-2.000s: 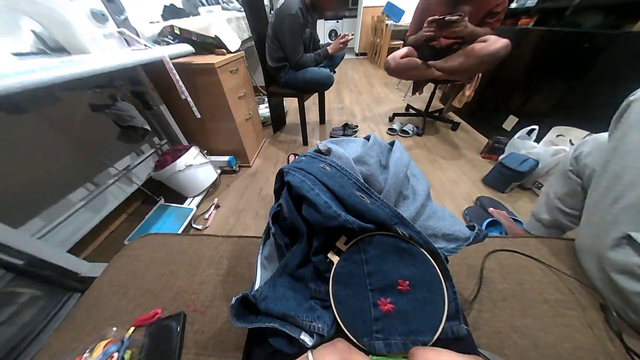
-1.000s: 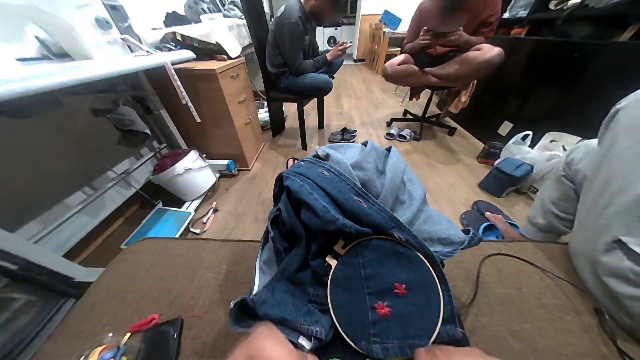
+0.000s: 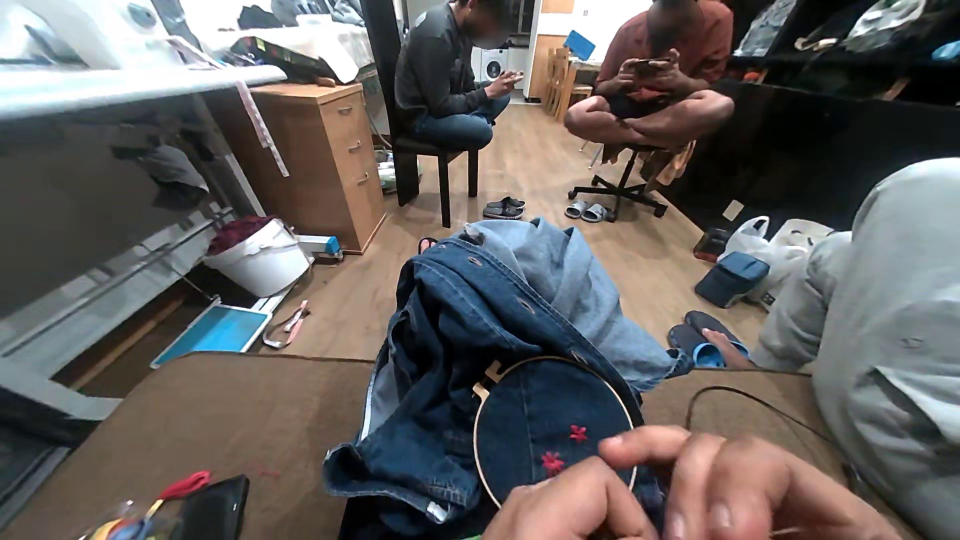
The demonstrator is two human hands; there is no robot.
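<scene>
A dark blue denim garment [image 3: 442, 315] with buttonholes lies over my lap, part of it stretched in a round embroidery hoop [image 3: 478, 442] with a small clamp at its upper left. Two red stitched flowers [image 3: 552, 463] show on the hooped denim. My left hand [image 3: 574, 502] is bent over the hoop's lower edge, its fingertips turned inward. Close beside it on the right, my right hand [image 3: 750, 480] has curled fingers over the hoop's lower right. Whether a needle or thread is between the fingers cannot be made out. Something green shows slightly under my left hand.
Red embroidery floss [image 3: 184, 485] and a black phone [image 3: 214, 510] lie on the brown seat [image 3: 300, 405] at left. A dark cable [image 3: 750, 391] curves at right, near a person's grey-trousered leg [image 3: 885, 337]. Two people sit on chairs ahead. A white bucket [image 3: 262, 259] stands left.
Both hands have risen from the bottom edge of the view and come close together over the lower right of the hoop. The hooped denim remains on the lap.
</scene>
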